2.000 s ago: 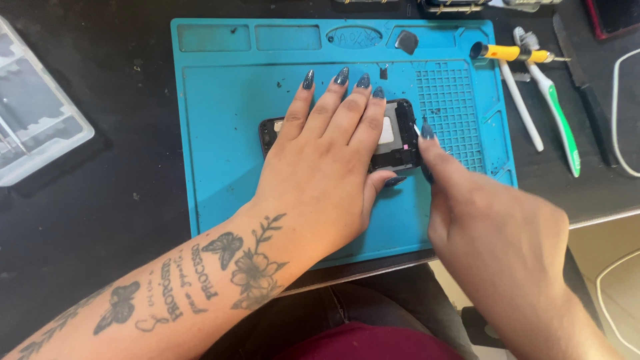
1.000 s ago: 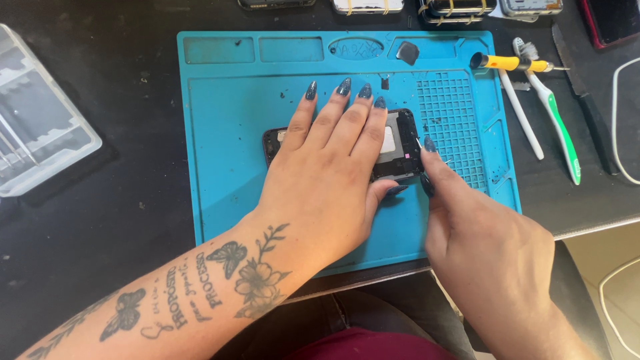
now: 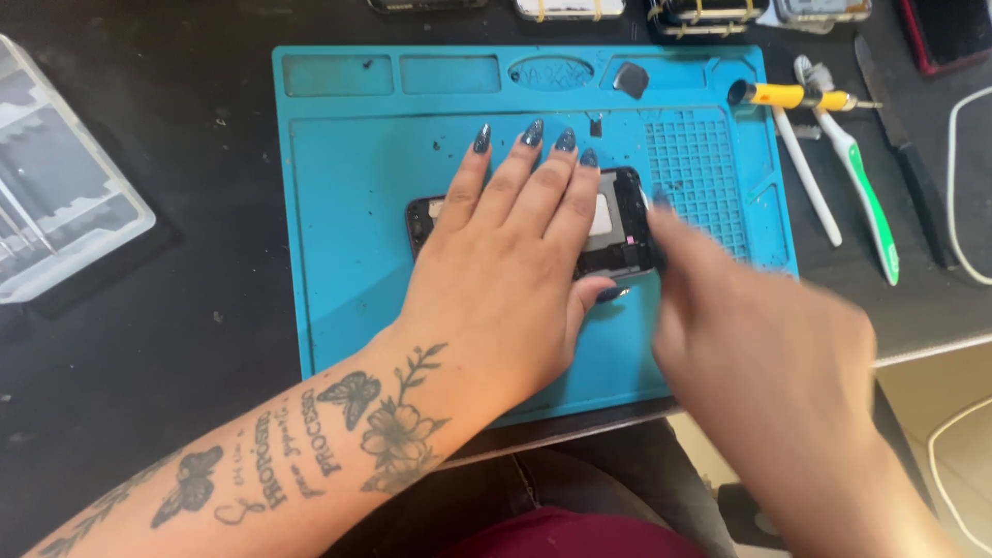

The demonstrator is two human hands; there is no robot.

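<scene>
A smartphone with its back cover off (image 3: 620,248) lies on a blue silicone repair mat (image 3: 356,232). Across the phone's middle my left hand (image 3: 504,240) rests flat, fingers spread, its thumb at the lower edge, pressing rather than gripping. My right hand (image 3: 744,333) is blurred and curled at the phone's right end. Its thumb and forefinger pinch something thin and pale (image 3: 646,203) against that end; what it is cannot be told. A small dark square piece (image 3: 632,80) and a tiny dark part (image 3: 595,127) sit on the mat above the phone.
Right of the mat are a yellow screwdriver (image 3: 790,96), a white stick (image 3: 807,178), a green and white toothbrush (image 3: 872,201), a knife (image 3: 914,170) and a white cable (image 3: 957,170). A clear plastic case (image 3: 116,186) stands left. Several phones (image 3: 570,8) line the back.
My left hand stays spread on the phone throughout. My right hand remains at the phone's right end, its fingers shifted slightly and now blurred.
</scene>
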